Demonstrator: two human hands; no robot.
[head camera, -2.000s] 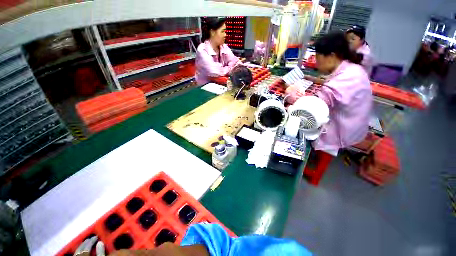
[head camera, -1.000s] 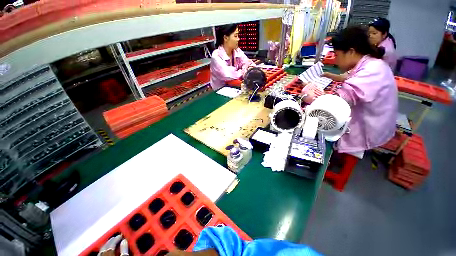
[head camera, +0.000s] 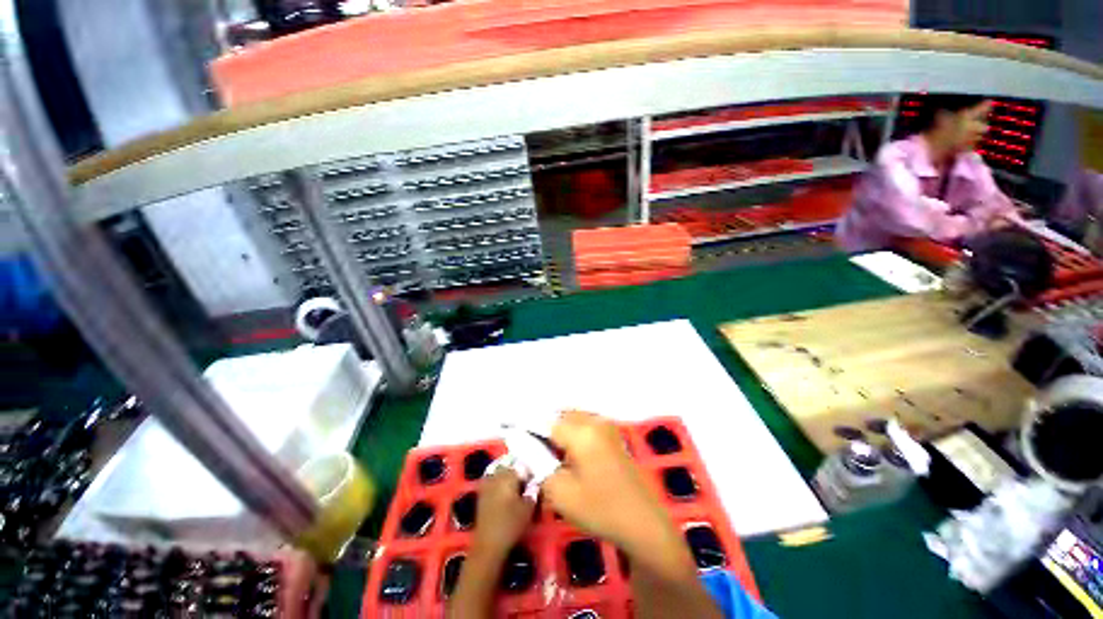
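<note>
A red-orange tray (head camera: 550, 532) lies in front of me, with square glossy black watch heads (head camera: 584, 561) in its pockets. Over the tray's upper middle, my left hand (head camera: 498, 520) and my right hand (head camera: 605, 484) meet at the fingertips. Both are closed around a small crumpled white wipe (head camera: 523, 457). A thin dark piece shows at the fingers; I cannot tell what it is. The hands hide some pockets. A white work sheet (head camera: 605, 363) lies behind the tray.
A metal post (head camera: 206, 399) with a yellow tape roll (head camera: 342, 520) stands left, beside a white bin (head camera: 284, 393). Dense dark pieces (head camera: 145, 593) lie lower left. A shelf edge (head camera: 544, 103) crosses above. Right are a wooden board (head camera: 847, 363), bottles (head camera: 859, 472) and a seated person (head camera: 925, 181).
The view has swung left, bringing the post and white bin in. My hands, earlier low at the tray and partly cut off, are now together over its upper middle with the white wipe.
</note>
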